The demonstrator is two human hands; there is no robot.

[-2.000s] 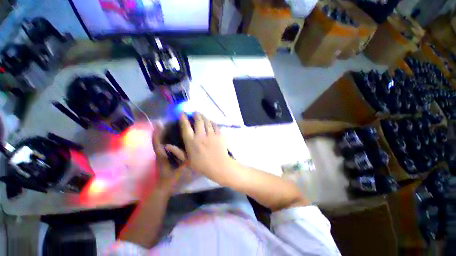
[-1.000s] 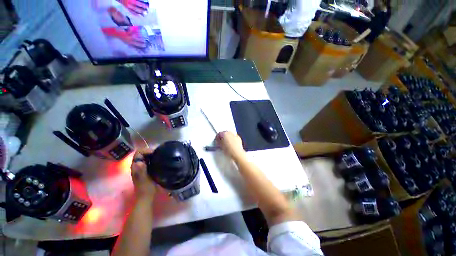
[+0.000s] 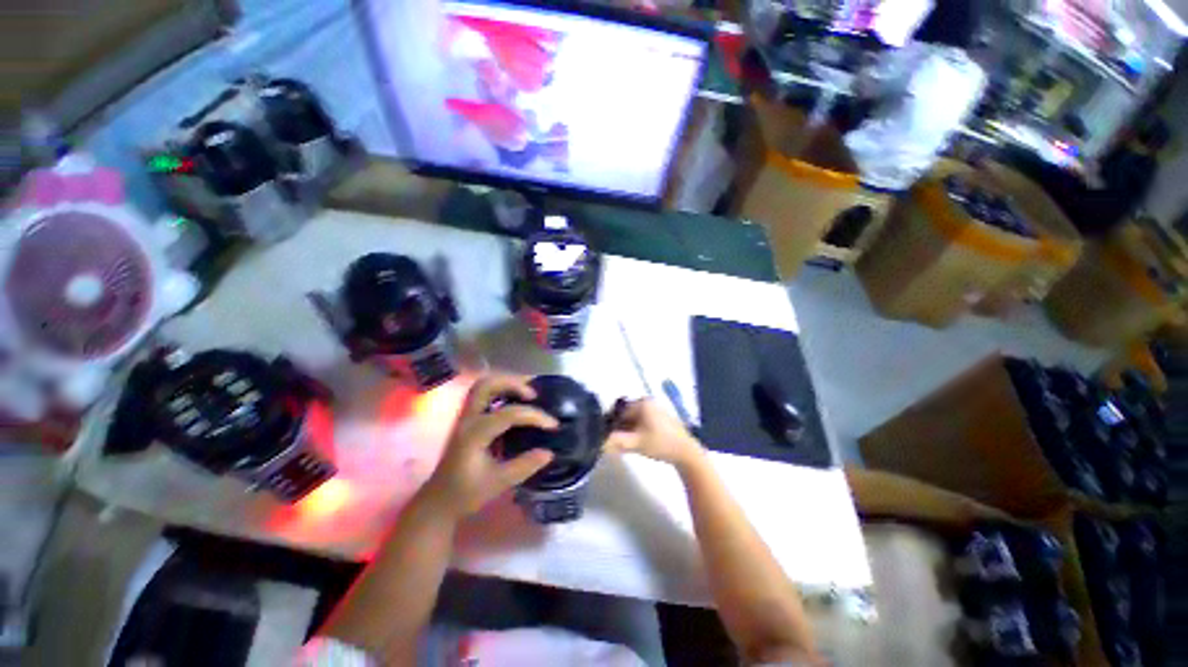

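A dome camera with a black ball head and grey-silver body stands on the white table in front of me. My left hand lies over the left side of its ball head, fingers spread on it. My right hand is at its right side, fingers closed around a dark part there, seemingly the antenna; blur hides the exact grip. A pale thin rod and a dark pen-like tool lie right of the camera, beside the mouse pad.
Three more dome cameras stand left and behind, two with red glow below. A monitor is at the back, a pink fan far left, a mouse at right. Cartons of cameras stand right of the table.
My right hand has left the tool area and come to the camera's right side. My left hand has moved up onto the ball head. The view has swung left.
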